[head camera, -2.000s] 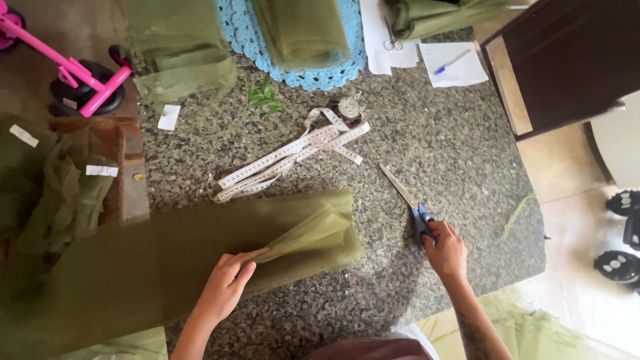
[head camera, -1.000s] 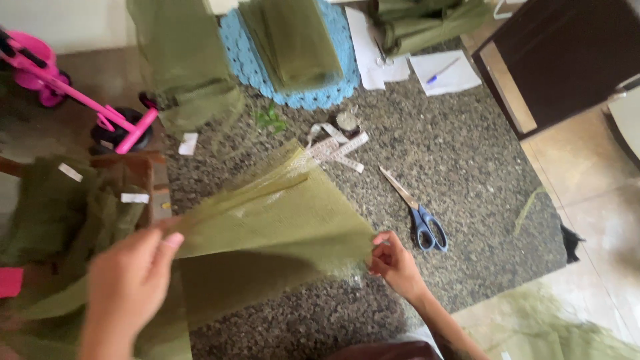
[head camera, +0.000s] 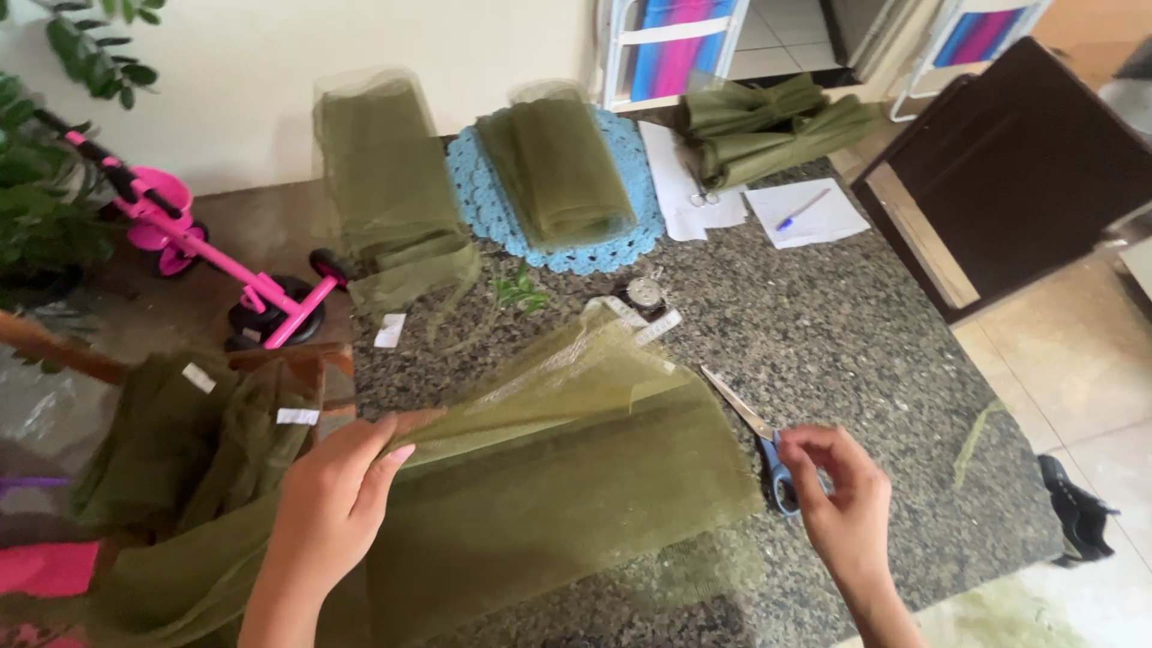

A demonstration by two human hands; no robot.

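Note:
My left hand (head camera: 346, 495) pinches a fold of sheer olive-green tulle (head camera: 576, 486) between thumb and fingers, near the left edge of the granite table. The folded fabric stretches right across the tabletop. My right hand (head camera: 837, 486) is over the blue handles of a pair of scissors (head camera: 772, 450), fingers curled; whether it touches them cannot be told. The scissors' blades point up and left, beside the fabric's right end. Behind the fabric lie a white measuring tape (head camera: 659, 326), partly covered, and a wristwatch (head camera: 644, 293).
More olive tulle lies on the granite table (head camera: 918, 360): a folded length (head camera: 387, 171), a bundle (head camera: 558, 171) on a blue crocheted mat (head camera: 468, 175) and rolls (head camera: 774, 126). Papers, a pen (head camera: 803, 209) and small scissors (head camera: 705, 198) are nearby. A dark chair (head camera: 1008, 180) stands right.
My right hand held the scissors two seconds ago, then was at the fabric's right edge with the scissors lying down; now it is back over their handles. The fabric was opened out across the tape.

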